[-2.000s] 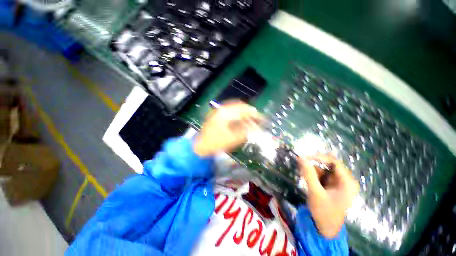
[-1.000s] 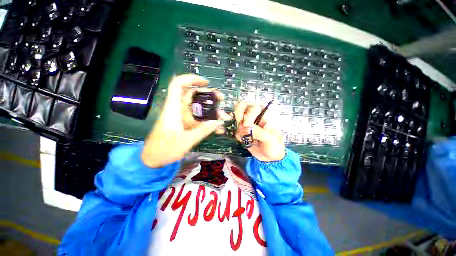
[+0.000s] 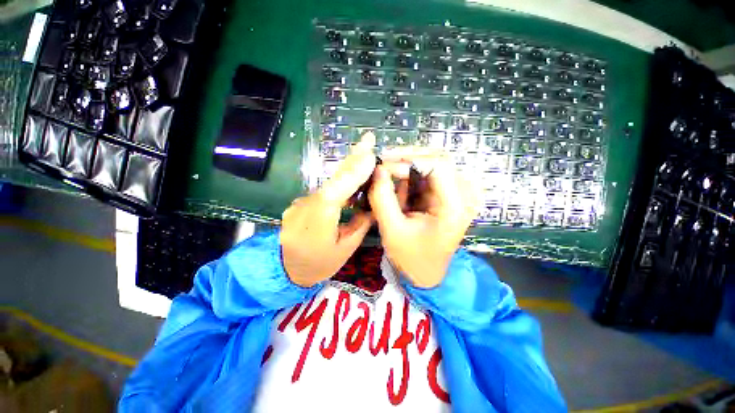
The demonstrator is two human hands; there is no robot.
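My left hand (image 3: 318, 230) and my right hand (image 3: 427, 222) meet in front of my chest, fingertips together. Between them my left hand holds a black housing (image 3: 363, 196), mostly hidden by the fingers. A dark tool (image 3: 416, 173), perhaps tweezers, shows in part among the curled fingers of my right hand. Any small component at the fingertips is too small and covered to tell. The clear blister tray (image 3: 500, 105) lies just beyond the hands, with rows of small parts and some pockets without parts at its left side.
A black blister tray (image 3: 145, 173) with heaped housings is at left. A smartphone-like black rectangle (image 3: 254, 121) lies beside it. Another filled black tray (image 3: 673, 218) is at right. A lower dark tray (image 3: 181, 254) sits below bench level. A white edge strip (image 3: 580, 24) runs behind.
The view has swung from the left tray to face the bench. My hands have come together from apart, and the housing, visible one second ago, is now mostly covered.
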